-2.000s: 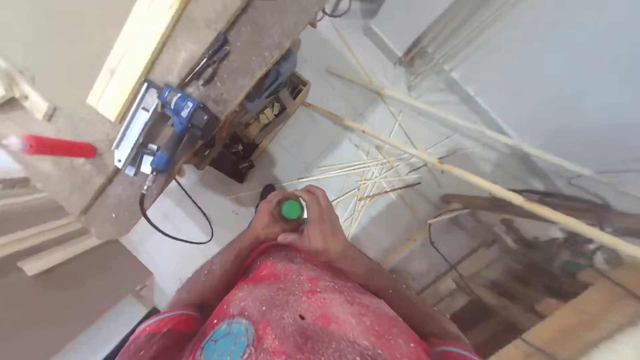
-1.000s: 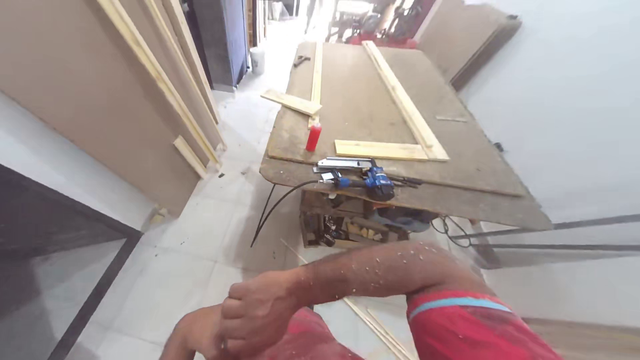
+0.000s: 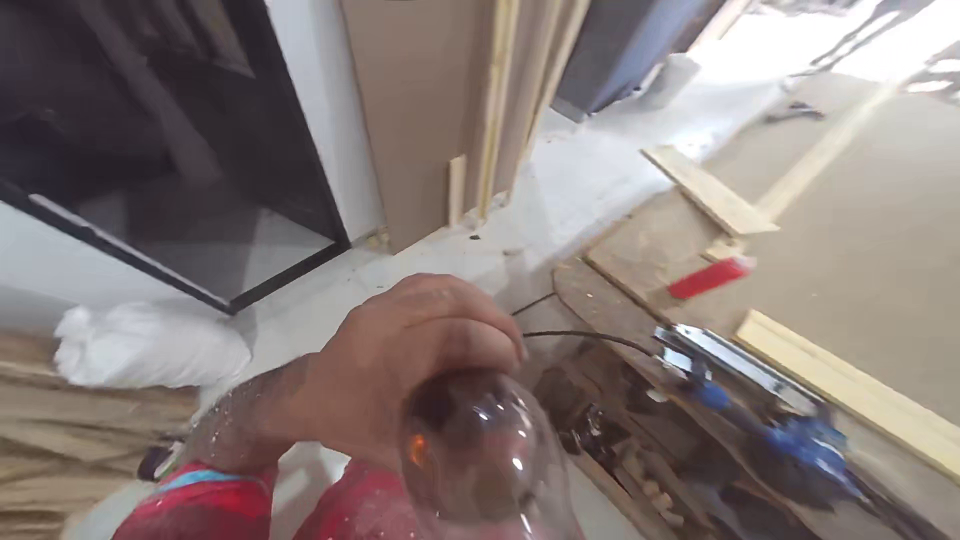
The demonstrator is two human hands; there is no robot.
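Note:
A clear, glossy plastic bottle [image 3: 487,457] rises large from the bottom edge, close to the camera, its rounded end showing. Just behind it is my left hand [image 3: 427,337], palm down with curled fingers; the bottle hides part of it, so I cannot tell whether it grips anything. My left arm comes in from the lower left, dusted with light specks, below a red sleeve with a light blue band. My right hand is out of view.
At right, a worktable [image 3: 840,247] carries a blue pneumatic nailer [image 3: 802,442] with a dark hose, a red bottle [image 3: 709,277] and pale wooden boards [image 3: 847,390]. A dark-framed glass panel [image 3: 285,274], leaning boards [image 3: 427,112] and a white bundle [image 3: 150,345] are at left.
Two seconds ago both hands were together around a green-topped object at my chest. Now the clear bottle is close to the camera and my right hand is out of view. The view has swung left.

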